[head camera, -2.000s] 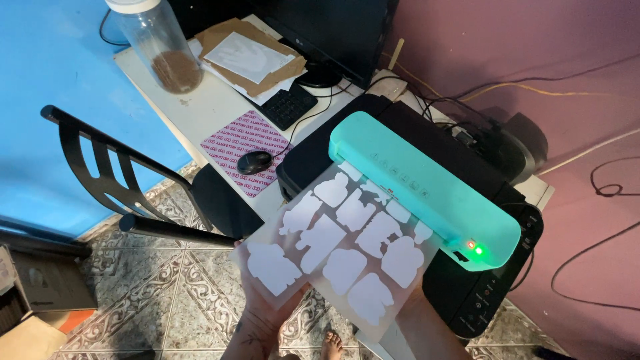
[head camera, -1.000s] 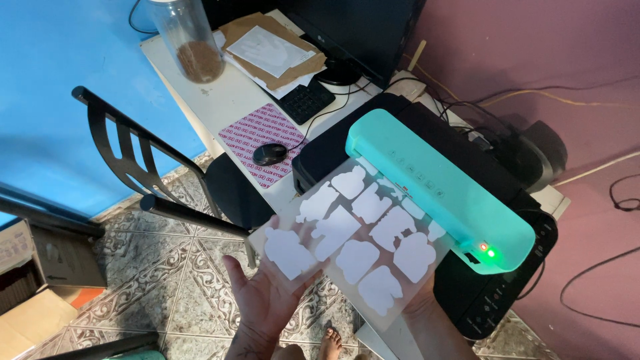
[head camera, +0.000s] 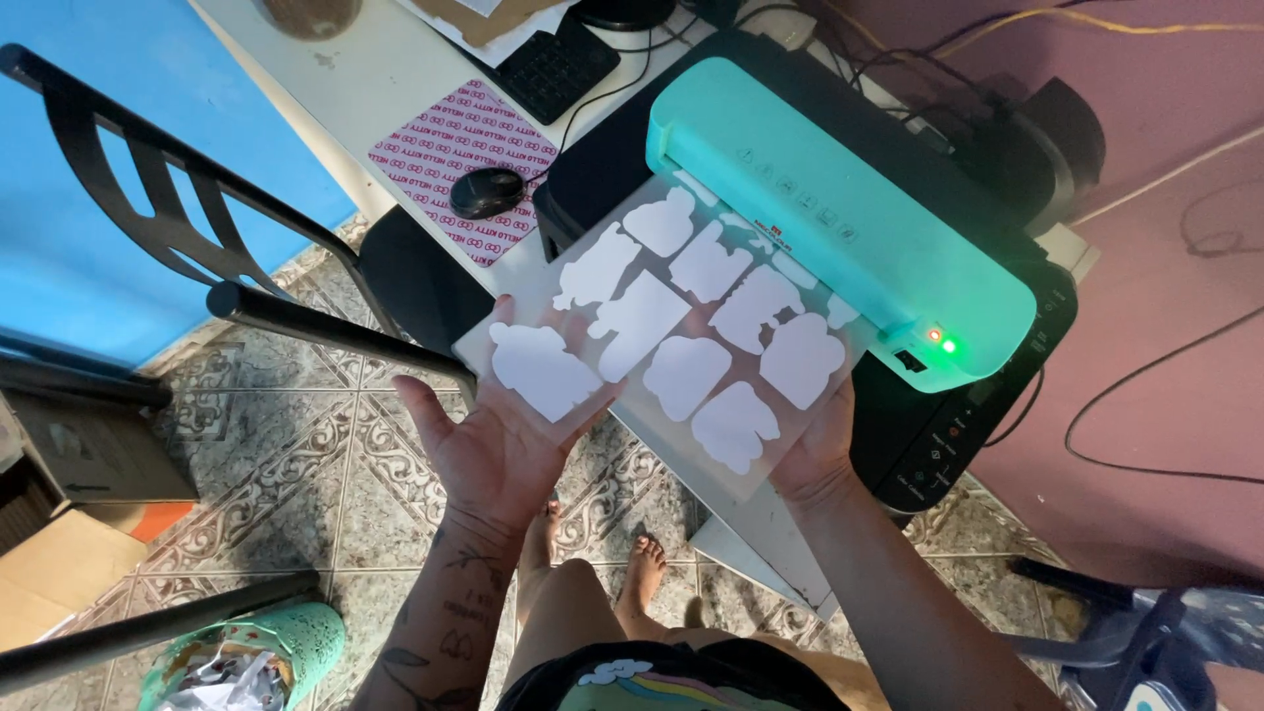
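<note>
A clear laminating pouch (head camera: 632, 395) with several white paper cutouts (head camera: 688, 377) in it reaches from the slot of a turquoise laminator (head camera: 839, 217). Red and green lights glow at the laminator's right end. Palm up, my left hand (head camera: 504, 444) lies under the pouch's left corner, its thumb spread out to the side; it supports the sheet without gripping it. My right hand (head camera: 820, 444) is under the right edge, its fingers mostly hidden behind the pouch, so its hold cannot be told. The laminator rests on a black printer (head camera: 918, 444).
On the white desk (head camera: 326, 79) are a pink patterned mouse pad (head camera: 444, 148), a black mouse (head camera: 487, 193) and a keyboard (head camera: 558, 74). A black metal chair (head camera: 336, 326) stands at left, with a cardboard box (head camera: 109, 464) and a turquoise wastebasket (head camera: 321, 642) below. Cables hang at right.
My left hand has gone from the pouch's lower left edge to lying spread beneath it. The pouch is still at the laminator slot. The view has come closer.
</note>
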